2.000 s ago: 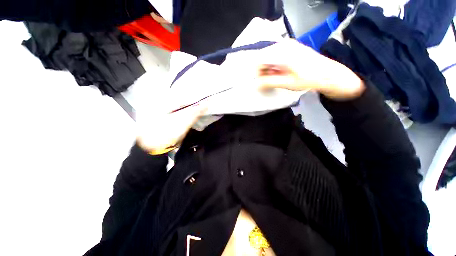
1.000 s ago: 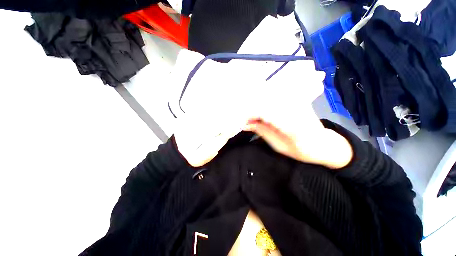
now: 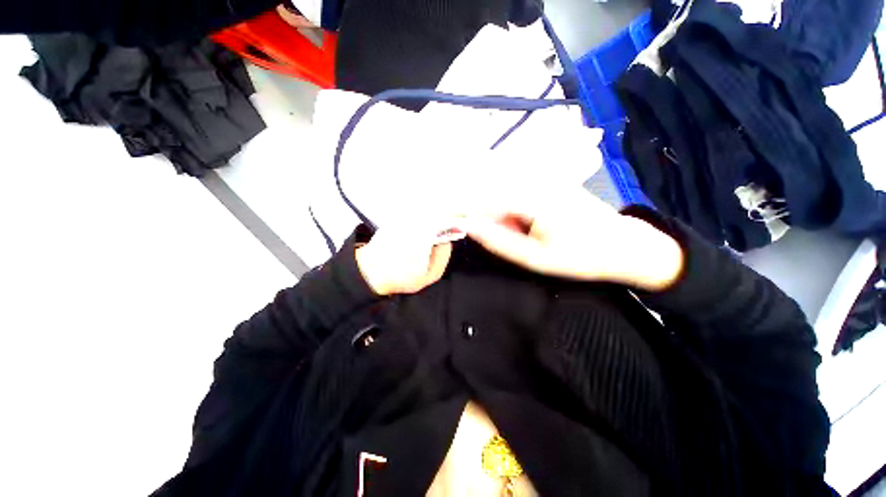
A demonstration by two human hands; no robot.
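Observation:
A white garment (image 3: pixel 437 146) with a thin curving navy trim lies spread over my lap. My left hand (image 3: pixel 406 260) is at its near edge with the fingers closed on a bit of the white cloth. My right hand (image 3: pixel 568 250) is beside it, its fingertips close to the left fingertips at the same edge. The right hand is washed out by glare and slightly blurred, so whether it grips cloth or holds a small tool cannot be told.
Navy garments (image 3: pixel 738 126) with pale strings are piled at the right, by a blue crate (image 3: pixel 607 82). Black crumpled cloth (image 3: pixel 146 97) lies on a white surface at the left. A red-orange plastic stool (image 3: pixel 277 47) shows at the upper left.
Since two seconds ago, the garment has been spread out and both hands have come together at its near edge. In the last second, the left hand has closed in beside the right fingertips.

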